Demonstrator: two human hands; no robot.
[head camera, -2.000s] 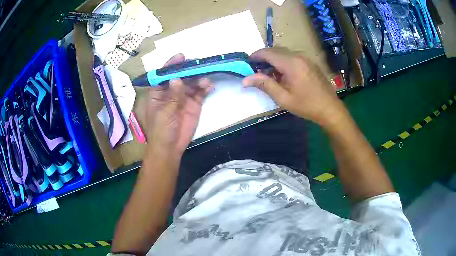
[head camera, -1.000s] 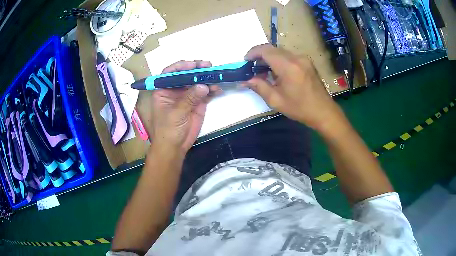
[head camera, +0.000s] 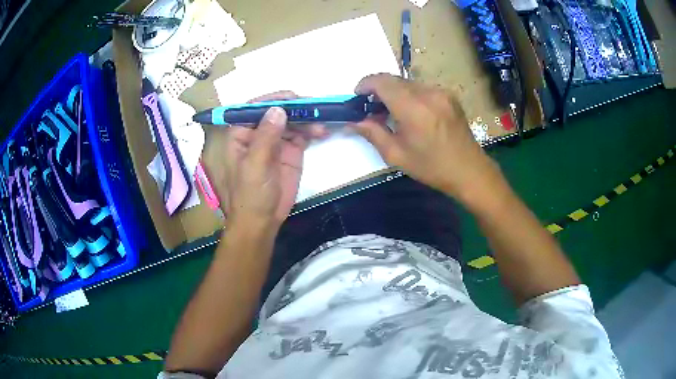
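A black and light-blue pen device (head camera: 296, 112) lies level between my hands above a white paper sheet (head camera: 319, 63). Its dark tip points left, and small lit marks show on the black side facing me. My left hand (head camera: 263, 159) holds the front part, thumb on the black side and fingers behind it. My right hand (head camera: 419, 129) grips the black tail end between thumb and fingers; the tail is partly hidden by them.
Cardboard tray (head camera: 174, 235) under the work. At its left are a pink-and-black unit (head camera: 169, 155), a pink slim tool (head camera: 207, 186) and a round white cup (head camera: 158, 33). A blue bin (head camera: 111, 174) stands left. A blue screwdriver (head camera: 489, 41) and slim dark tool (head camera: 405, 44) lie right.
The pen device has rolled so its black side faces me, and it has shifted slightly left. My left thumb has moved onto the black side. Small marks on the device now appear lit blue.
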